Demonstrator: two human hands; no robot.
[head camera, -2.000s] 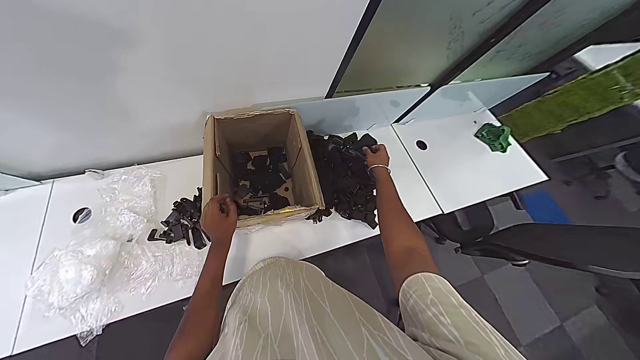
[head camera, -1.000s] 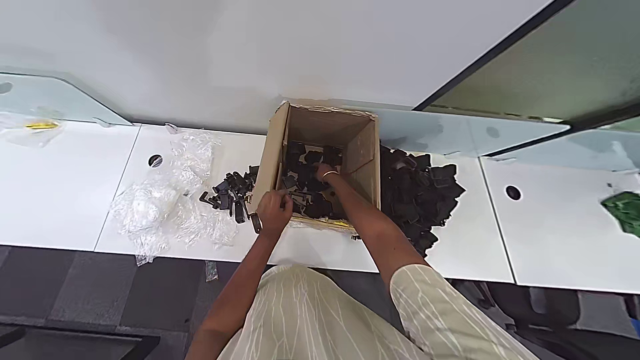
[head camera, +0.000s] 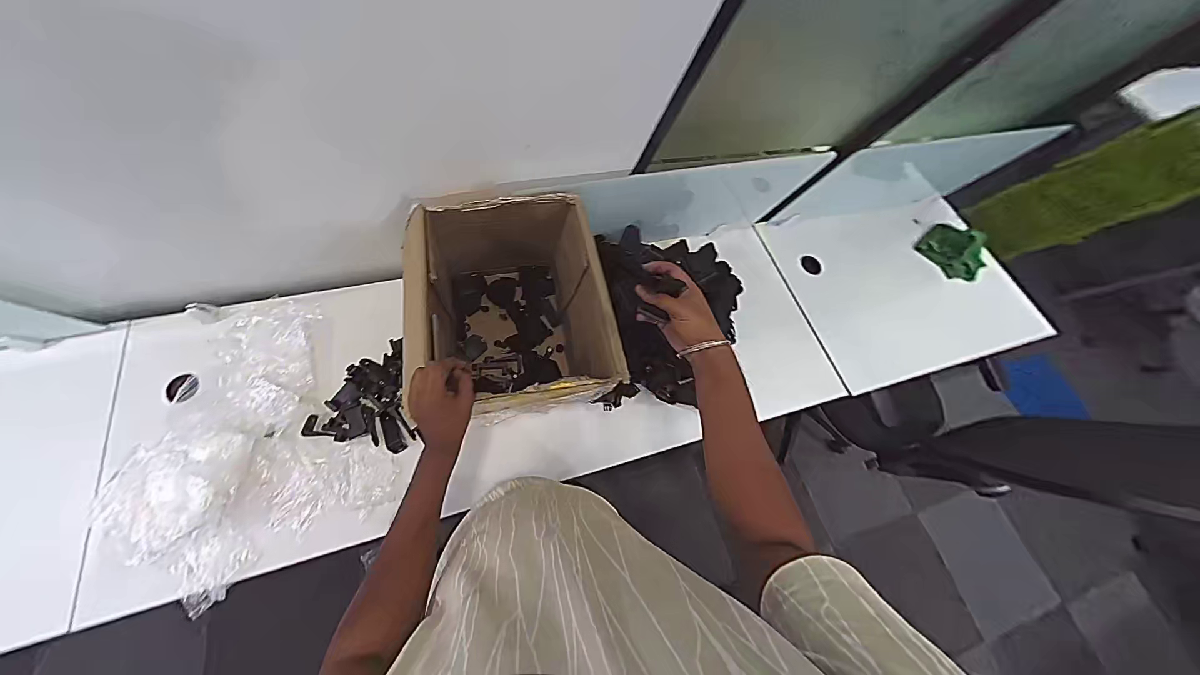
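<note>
An open cardboard box (head camera: 593, 314) stands on the white table with black plastic parts (head camera: 532, 314) scattered inside. My left hand (head camera: 442, 403) is at the box's near left corner, fingers curled over the edge; whether it grips the edge or a part cannot be told. Right of the box, my right hand (head camera: 682, 305) holds a black plastic part (head camera: 664, 284) above a large heap of black parts (head camera: 717, 281). To the left of the box lies a smaller pile of black parts (head camera: 361, 403).
Crumpled clear plastic bags (head camera: 178, 497) cover the left of the white table (head camera: 534, 450). A green crumpled bag (head camera: 952, 251) lies on the right-hand table. Glass partitions (head camera: 694, 202) and a wall stand behind; a dark office chair (head camera: 1059, 450) is at the right.
My right hand was inside the box one second ago and is now over the heap to its right. My left hand stays at the box's near left corner. The view has swung.
</note>
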